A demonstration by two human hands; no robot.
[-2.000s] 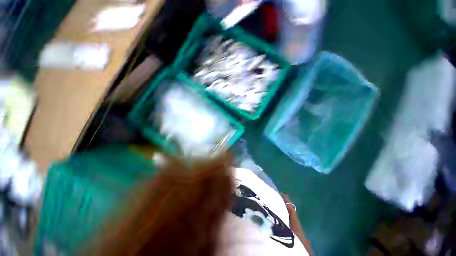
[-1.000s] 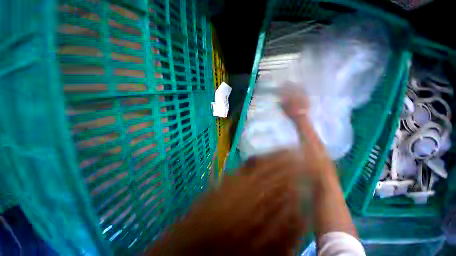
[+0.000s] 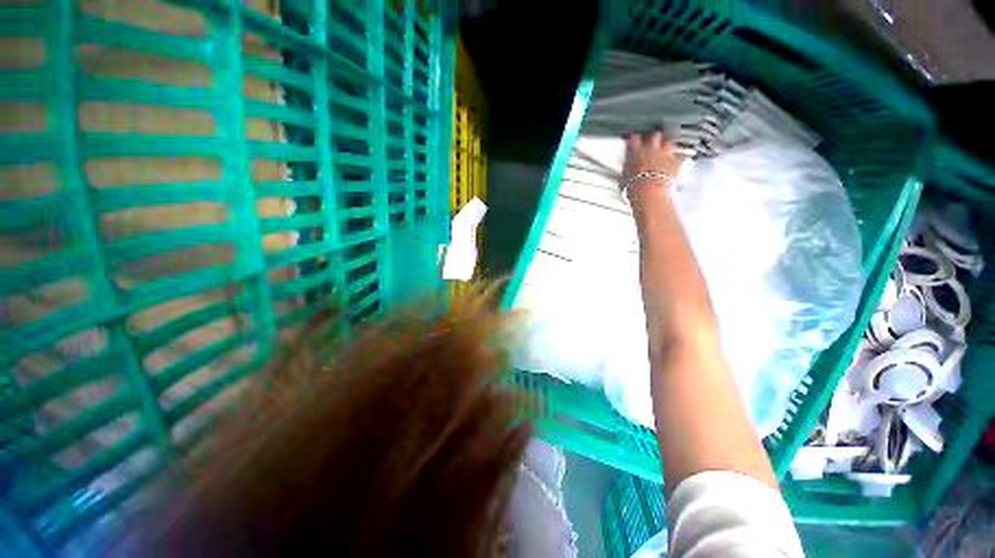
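Observation:
My right hand point(image 3: 652, 158), with a thin bracelet at the wrist, reaches down into a green slatted crate point(image 3: 895, 234). Its fingertips touch the flat white strips point(image 3: 655, 104) packed in rows at the crate's far end. Whether the fingers grip a strip cannot be told. Crinkled clear plastic film point(image 3: 786, 240) covers much of the crate's contents beside my forearm. More pale flat parts point(image 3: 578, 234) lie left of my hand. My left hand is not in view.
Tall green slatted crates point(image 3: 240, 185) stand close at left, with a yellow crate point(image 3: 467, 142) behind. A small white piece point(image 3: 464, 240) sticks out there. At right, another crate holds white ring-shaped parts point(image 3: 903, 371). Blurred brown hair point(image 3: 382, 436) hides the lower middle.
My right hand has moved slightly up, towards the far end of the crate, onto the flat strips. The view has shifted a little and is sharper. Two seconds ago the crates were seen from farther off.

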